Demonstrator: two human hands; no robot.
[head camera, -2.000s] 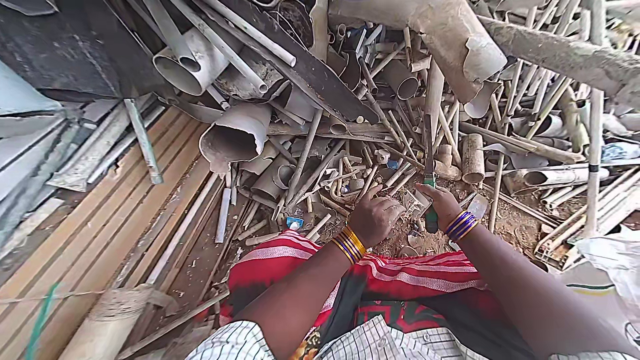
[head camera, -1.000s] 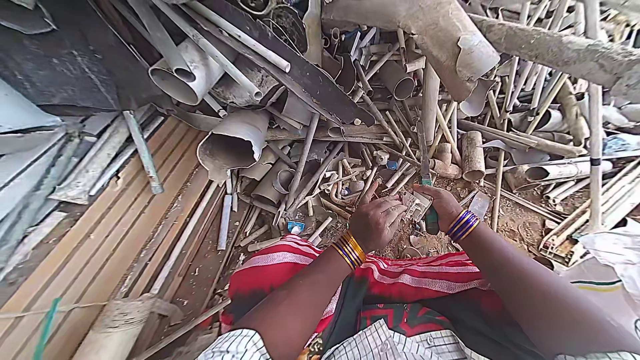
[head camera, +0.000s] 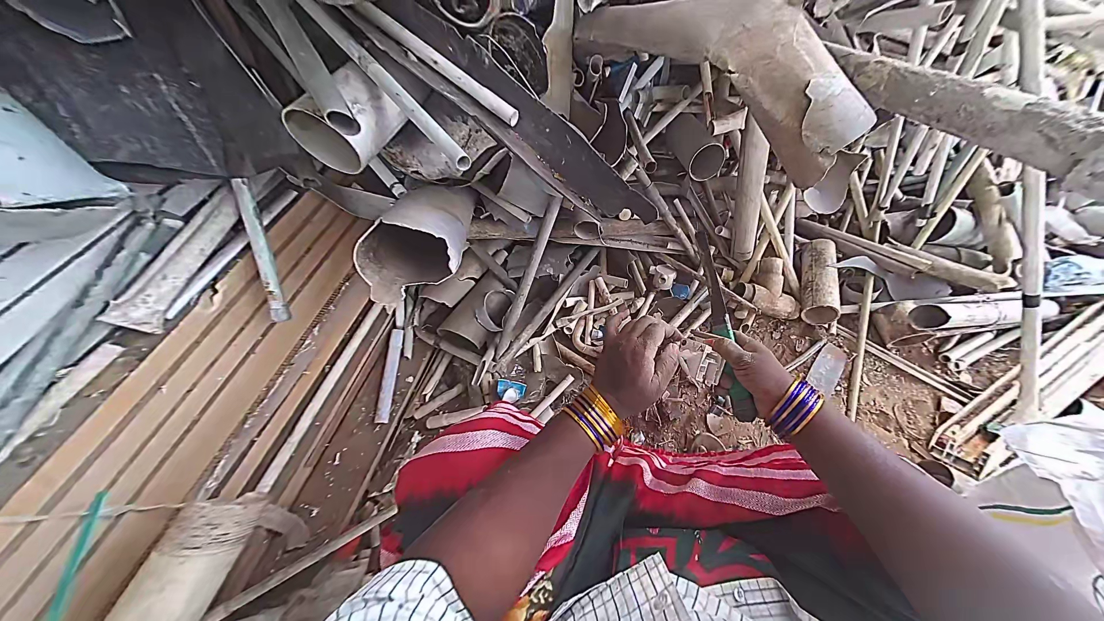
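My left hand (head camera: 636, 362), with bangles at its wrist, is closed in front of the pipe heap, its fingers curled around something small that I cannot make out. Just to its right, my right hand (head camera: 752, 366) grips the green handle (head camera: 737, 398) of a long tool whose dark, narrow blade (head camera: 714, 280) points up and away into the scrap. The fingertips of both hands are close together. Beyond them lie short cut pieces of plastic pipe (head camera: 589, 321), and a pale flat scrap (head camera: 828, 369) lies on the soil to the right.
Wide broken pipes (head camera: 414, 241) and a large pipe elbow (head camera: 733, 60) lie in the heap ahead. Long brown planks or profiles (head camera: 233, 345) stretch along the left. Thin pipes (head camera: 1026, 345) and a white sack (head camera: 1035, 509) are at the right. A red striped cloth (head camera: 733, 483) covers my lap.
My left hand has turned and its fingers have curled in more, close to the right hand. The right hand stays at the green handle.
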